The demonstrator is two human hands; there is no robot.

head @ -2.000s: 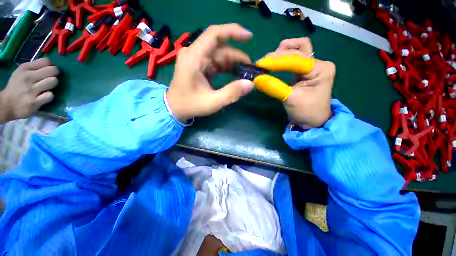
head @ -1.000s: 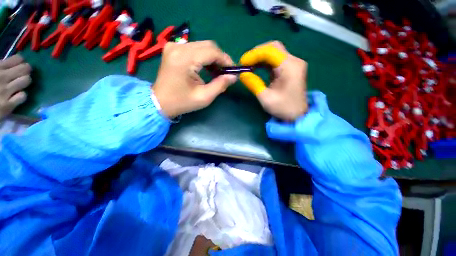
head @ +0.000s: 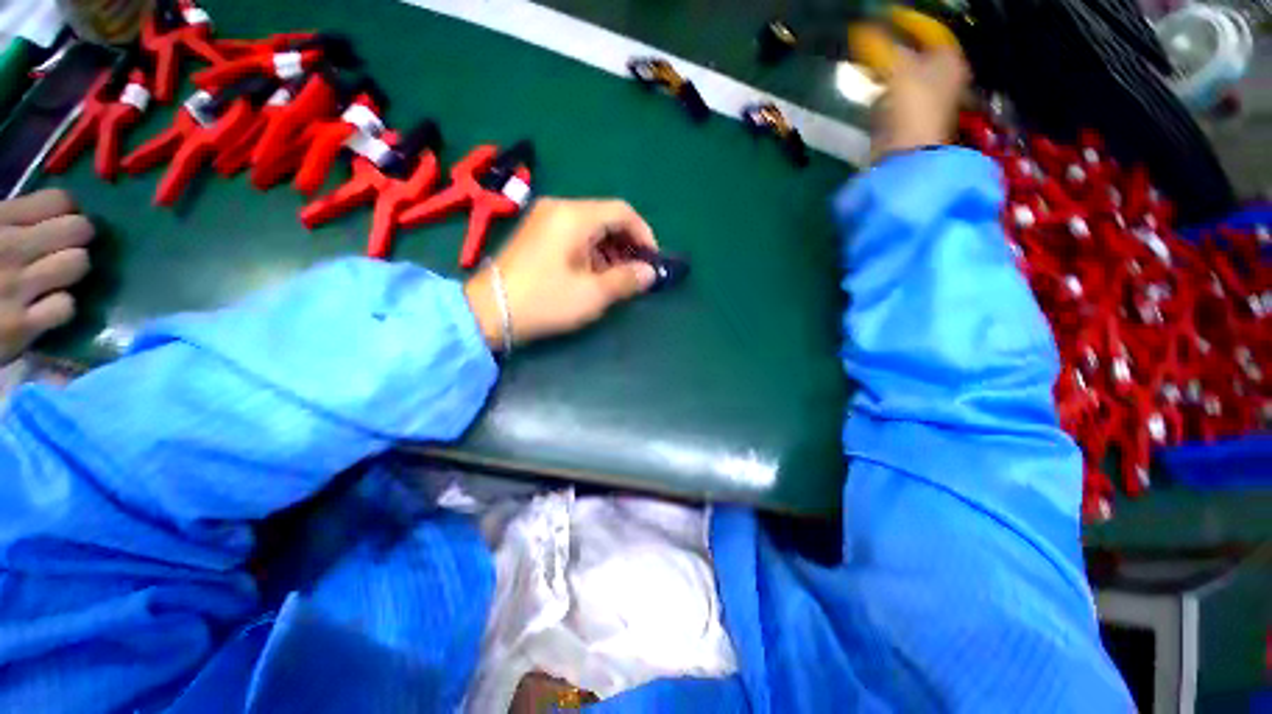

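Note:
My left hand [head: 569, 274] holds a small black module [head: 667, 271] between thumb and fingers, a little in front of the middle of the green bench. Part of the module is hidden by my fingers. My right hand [head: 914, 84], blurred, with yellow finger cots, is stretched out to the upper right, over the far side of the bench. The frames do not show whether it holds anything. Black modules with amber strips lie by the pale strip, one [head: 672, 87] left of another [head: 776, 128]. A further small dark part [head: 777, 41] lies beyond the strip.
Red clamps [head: 481, 200] gripping black parts lie in a row at upper left. A large heap of red clamps [head: 1116, 300] lies at right, with a blue bin [head: 1228, 463] beside it. Another person's hand [head: 39, 265] rests at the left edge. Black cables or ridged material are at upper right.
My right hand has let go of the module and moved to the upper right. My left hand keeps the module, now slightly lower in view. The view has shifted, showing more of the bench's far right.

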